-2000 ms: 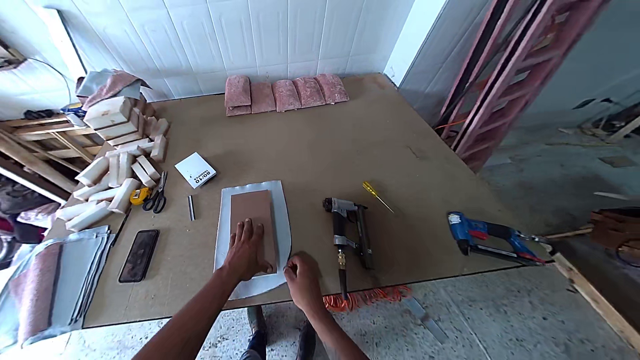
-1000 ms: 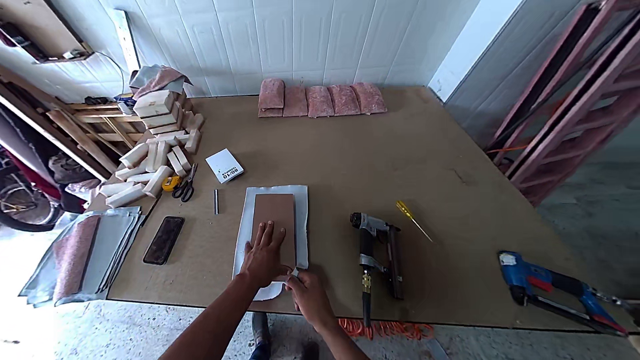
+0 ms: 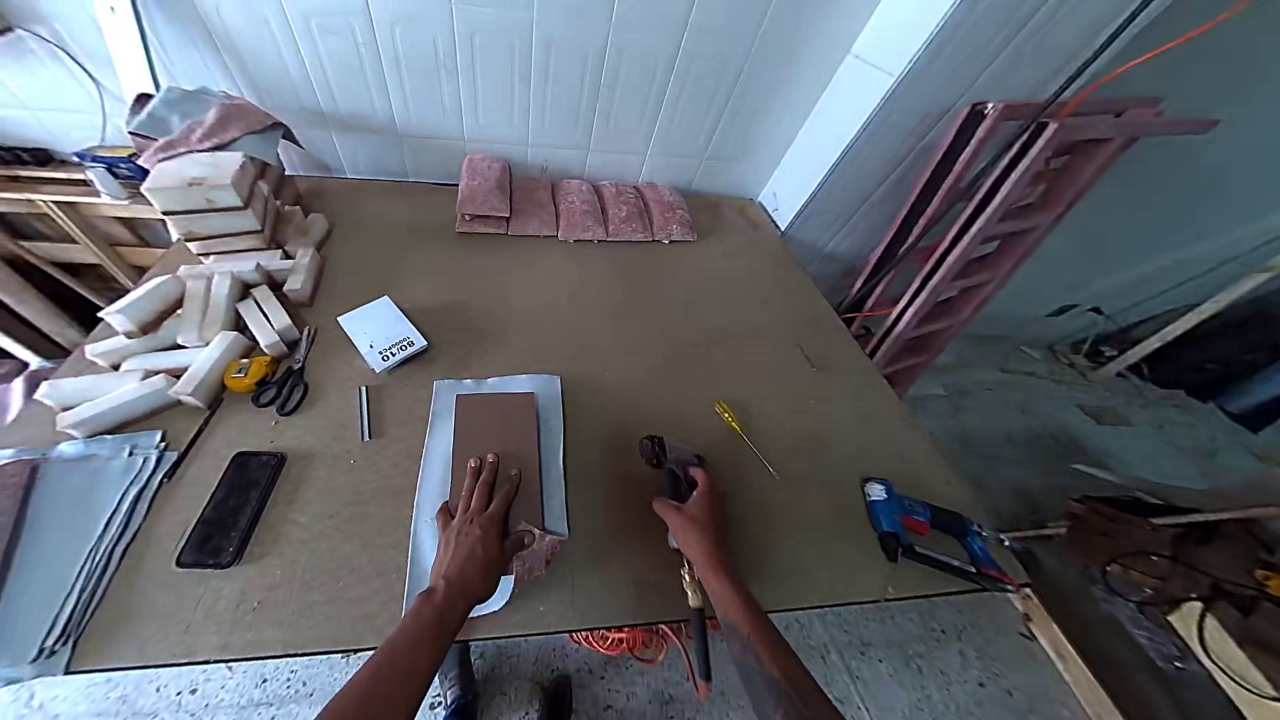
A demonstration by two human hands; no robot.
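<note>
My left hand (image 3: 475, 540) lies spread flat on a brown rectangular board (image 3: 497, 430), which rests on a larger piece of light fabric (image 3: 550, 440). At the board's lower right corner the fabric is folded over, showing its pinkish side (image 3: 538, 553). To the right, my right hand (image 3: 692, 515) is around the handle of a black and grey pneumatic stapler (image 3: 672, 458) with an air hose fitting (image 3: 692, 590) at its lower end. A screwdriver with a yellow handle (image 3: 732, 418) lies just right of the stapler.
Left are a phone (image 3: 230, 510), scissors (image 3: 290, 385), a tape measure (image 3: 250, 373), a staple strip (image 3: 364, 413), a small white box (image 3: 383, 333), foam blocks (image 3: 130, 405) and stacked fabric (image 3: 80, 550). Padded pink pieces (image 3: 625, 210) line the back. A blue stapler (image 3: 930, 530) sits at the right edge.
My right hand has left the board's lower corner, moved right and taken hold of the pneumatic stapler. The fabric at that corner now lies folded over. My left hand remains on the board.
</note>
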